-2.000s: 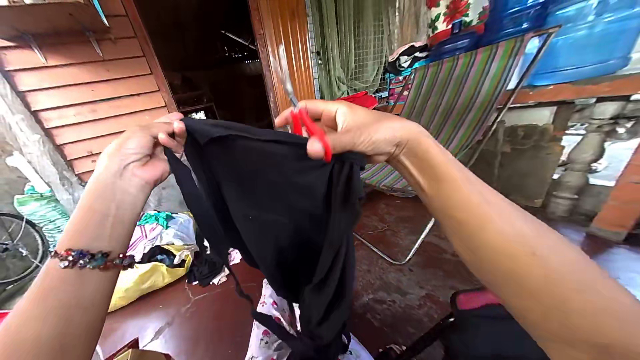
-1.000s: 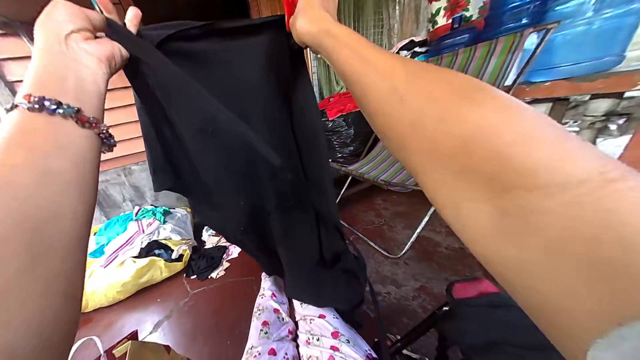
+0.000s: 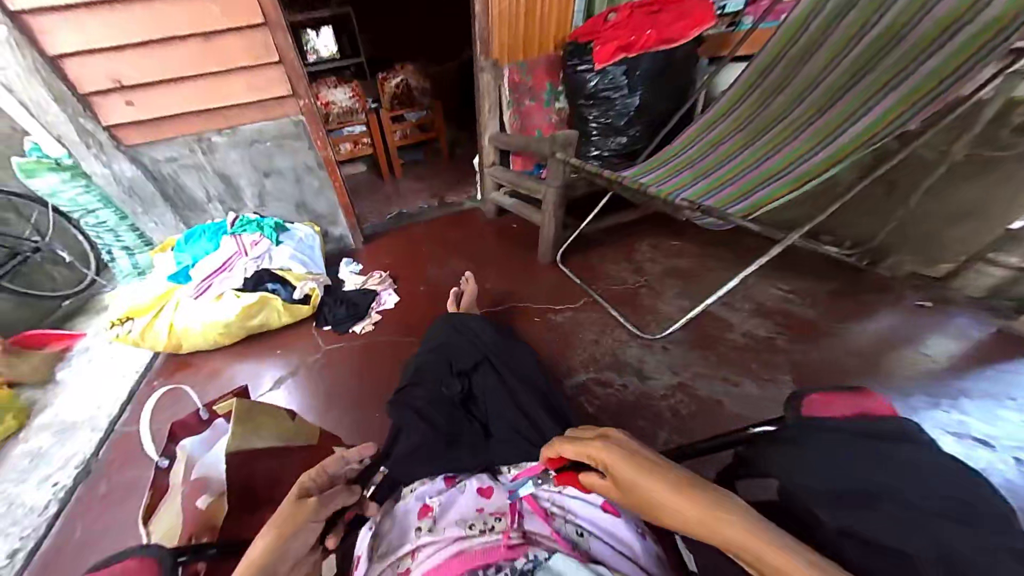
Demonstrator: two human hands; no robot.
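Observation:
Black cloth (image 3: 472, 392) lies spread over my lap and legs, above the printed pajama fabric (image 3: 448, 508). At the lower left my left hand (image 3: 324, 496) has its fingers curled at the cloth's left edge, pinching a dark strip with a small shiny piece on it. My right hand (image 3: 612, 464) rests over my right thigh and holds a pair of scissors (image 3: 544, 480) by the red handles, the blades pointing left across the pajama fabric. Pink drawstrings hang beside the blades.
A yellow sack (image 3: 216, 320) heaped with clothes and some fabric scraps (image 3: 372, 296) lie on the floor ahead left. A paper bag (image 3: 264, 440) stands near my left hand. A striped folding chair (image 3: 744, 120) is at the right, and a black bag (image 3: 864, 480) lies beside me.
Both hands have come down from holding the black cloth up in front of me. The cloth now lies over my lap and legs. The view has tilted down.

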